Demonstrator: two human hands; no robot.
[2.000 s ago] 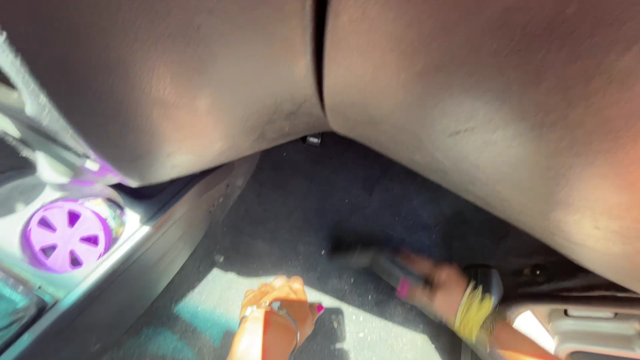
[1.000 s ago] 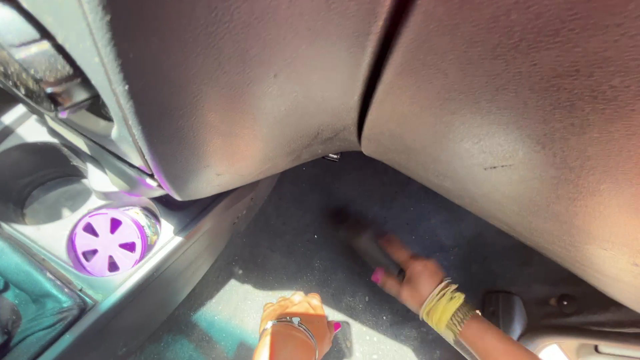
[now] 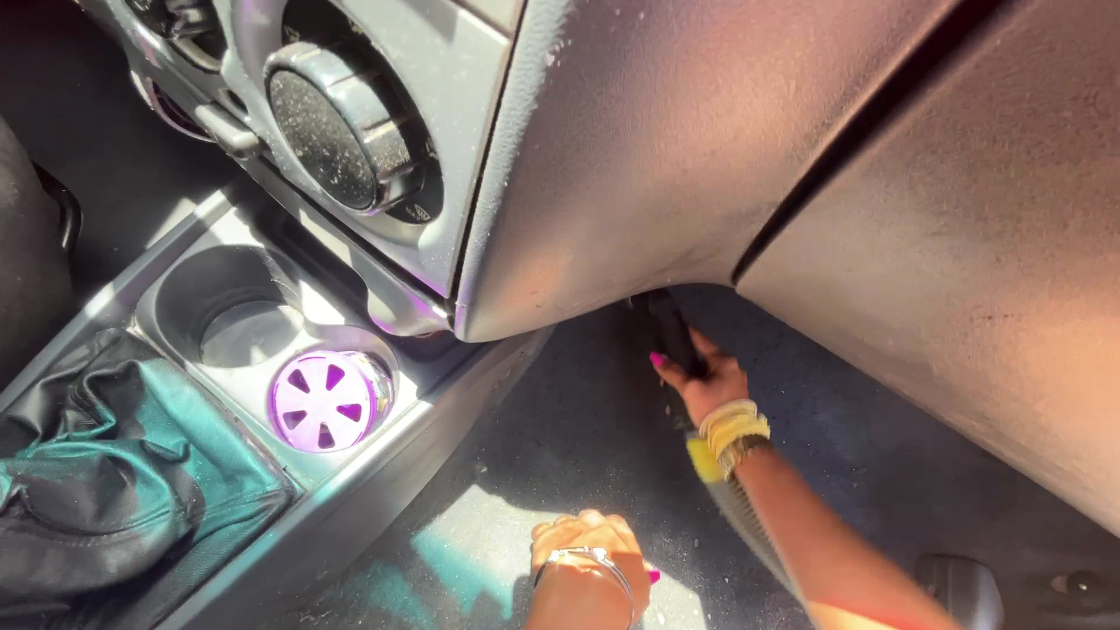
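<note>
My right hand (image 3: 709, 382), with yellow bands at the wrist, is closed around a black vacuum nozzle (image 3: 672, 332). The nozzle's far end reaches under the lower edge of the dashboard (image 3: 612, 210), where its tip is hidden. A ribbed hose (image 3: 744, 512) with a yellow collar runs back beneath my right forearm. My left hand (image 3: 591, 560), wearing silver bracelets, rests on the dark carpeted floor (image 3: 595, 446) in a sunlit patch. Its fingers point away from me and look bent; nothing shows in them.
At left the center console holds a purple-lidded can (image 3: 322, 401) beside a round cup holder (image 3: 249, 328). A shift boot (image 3: 114, 472) lies nearer. Above stands a control knob (image 3: 324, 131). A pedal (image 3: 960, 591) is at lower right.
My right hand has moved the nozzle forward, under the dashboard edge. My left hand stays on the floor. The view has shifted toward the console and its knob.
</note>
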